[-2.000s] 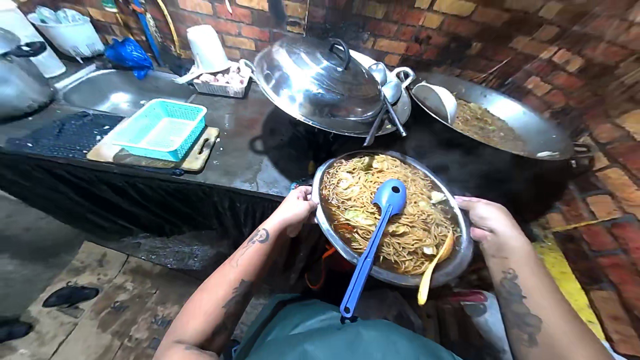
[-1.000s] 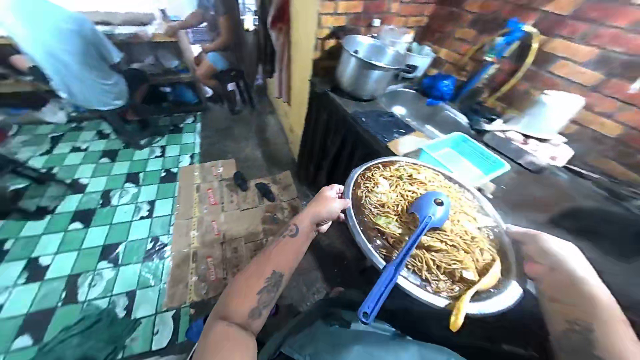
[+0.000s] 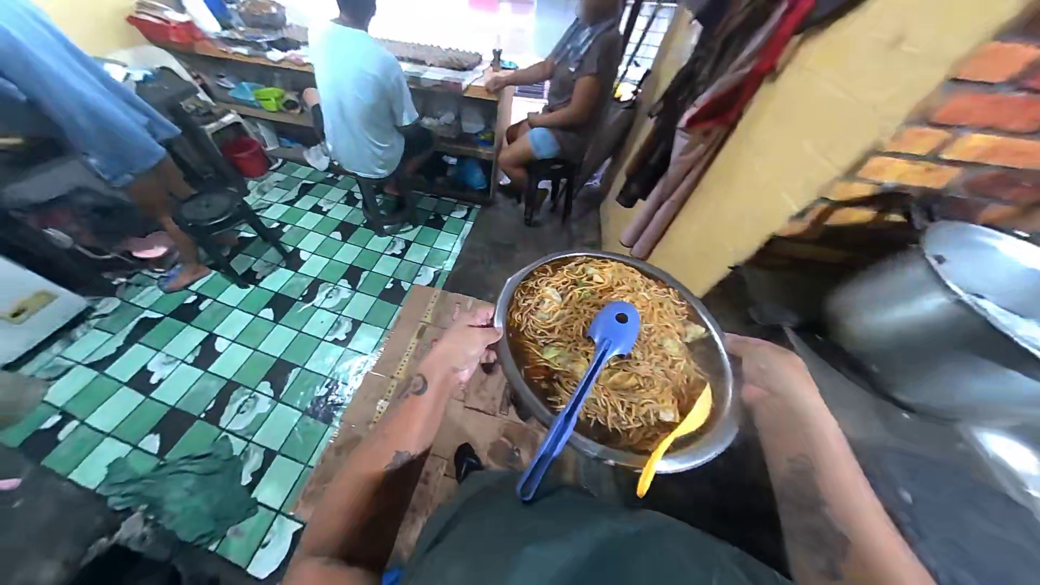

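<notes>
A round metal basin [image 3: 505, 357] of cooked noodles [image 3: 642, 349] with bits of cabbage is held at waist height. My left hand [image 3: 465, 349] grips its left rim, and my right hand [image 3: 764, 367] holds the rim on the right, its fingers partly hidden beneath. A blue plastic serving spoon [image 3: 578, 390] lies across the noodles, its handle sticking out over the near rim. Beside it a yellow spoon [image 3: 678, 439] rests against the near right edge, its handle end also past the rim.
Cardboard [image 3: 406, 349] covers part of the green tiled floor [image 3: 309, 284]. A large metal pot [image 3: 934, 317] stands at right by a brick wall. Two people sit on stools at a wooden counter [image 3: 439, 77]; another person stands at left near a black stool [image 3: 207, 207]. A green cloth [image 3: 183, 487] lies on the floor.
The view has swung far left, from the woks and sink counter to the tiled room. Both hands have kept hold of the noodle basin and carried it along.
</notes>
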